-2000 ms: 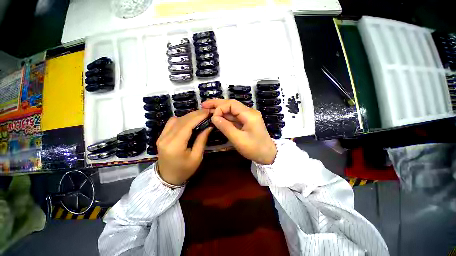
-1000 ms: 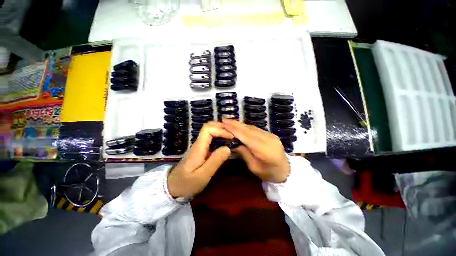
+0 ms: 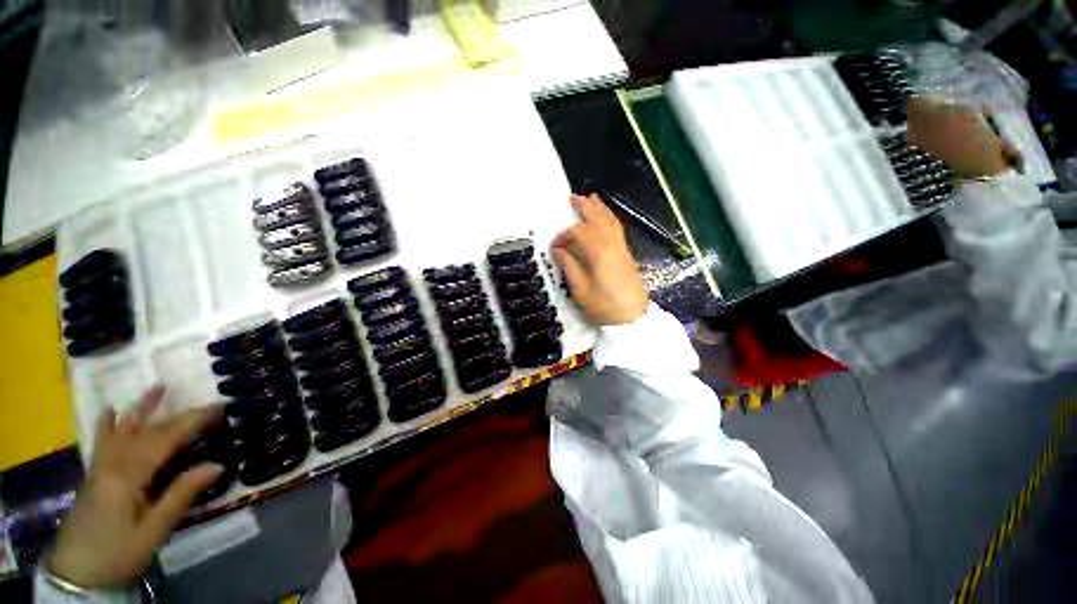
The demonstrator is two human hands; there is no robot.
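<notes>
Glossy black oval housings [image 3: 398, 342] stand in columns in a white slotted tray [image 3: 177, 254]. A short column of silver-marked housings [image 3: 291, 236] is at the tray's back. My left hand [image 3: 124, 490], blurred, is at the tray's front left with thumb and fingers apart around black housings [image 3: 203, 448]; whether it grips one is unclear. My right hand [image 3: 602, 262] is at the tray's right end, fingers bent down beside the rightmost column. It covers most of the small black parts there, and its fingertips do not show clearly.
Tweezers [image 3: 647, 224] lie on the black surface right of the tray. Further right is another white tray [image 3: 774, 177], with a co-worker's hand [image 3: 963, 139] over black pieces. A yellow sheet [image 3: 30, 354] is at the left. Pale yellow strips [image 3: 319, 104] lie behind the tray.
My hands have parted from around the black piece they shared: the left moved to the tray's front left, the right to its right end. The view has turned right, showing a co-worker's hand.
</notes>
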